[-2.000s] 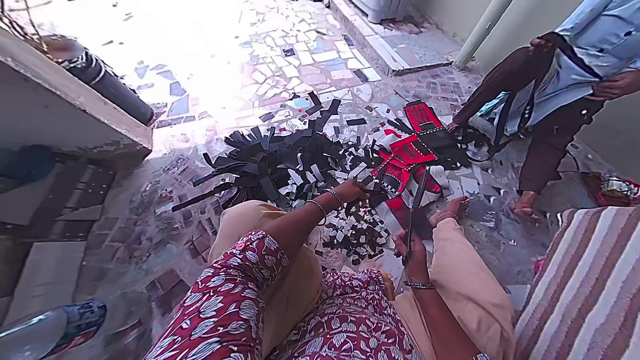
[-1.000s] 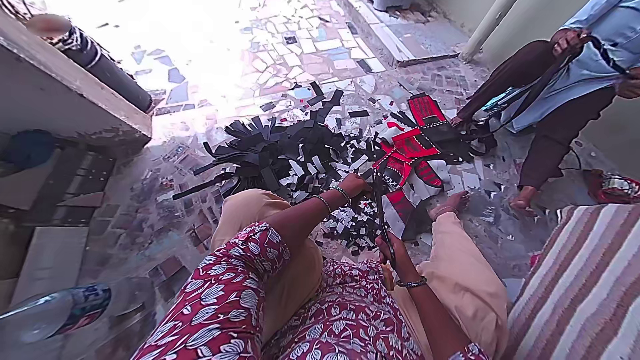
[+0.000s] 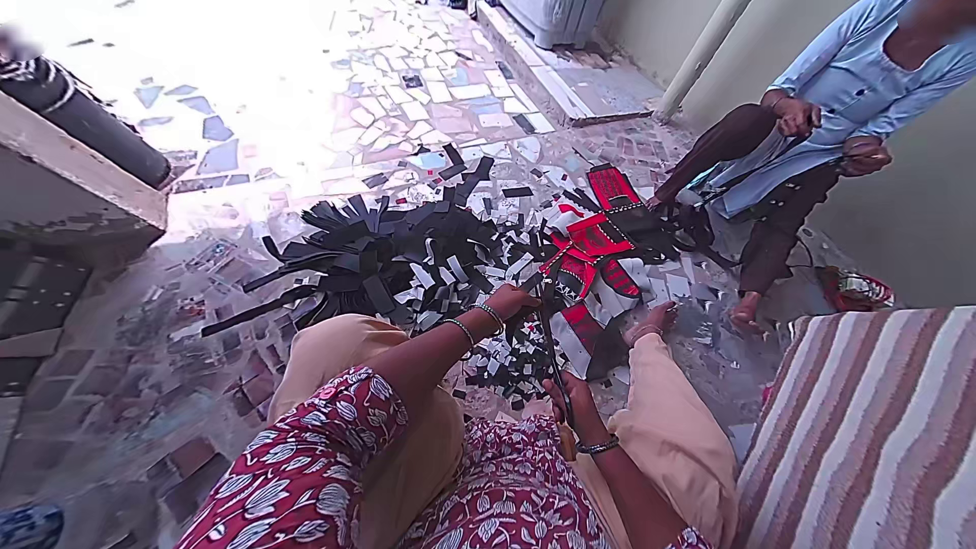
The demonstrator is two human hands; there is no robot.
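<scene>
My left hand (image 3: 515,303) grips the upper end of a long, narrow dark thing (image 3: 550,343); whether it is a strap or a tool I cannot tell. Its lower end is in my right hand (image 3: 573,398), with a brownish piece (image 3: 566,442) just below. Small black and white cut pieces (image 3: 507,362) are scattered on the floor under and between my hands. Beyond my left hand is a heap of black strips (image 3: 396,244). Red and black fabric pieces (image 3: 598,236) with pale edging lie ahead and to the right of it.
At the right a co-worker (image 3: 831,145) sits with dark straps in both hands. A striped cushion or mat (image 3: 869,427) is near my right side. A ledge (image 3: 84,168) stands at the left, a raised step (image 3: 549,84) at the back. The floor is mosaic tile (image 3: 427,99).
The co-worker's hands have moved lower and farther apart from the strap they held up. My hands stay on the long dark thing, which now looks straighter between them.
</scene>
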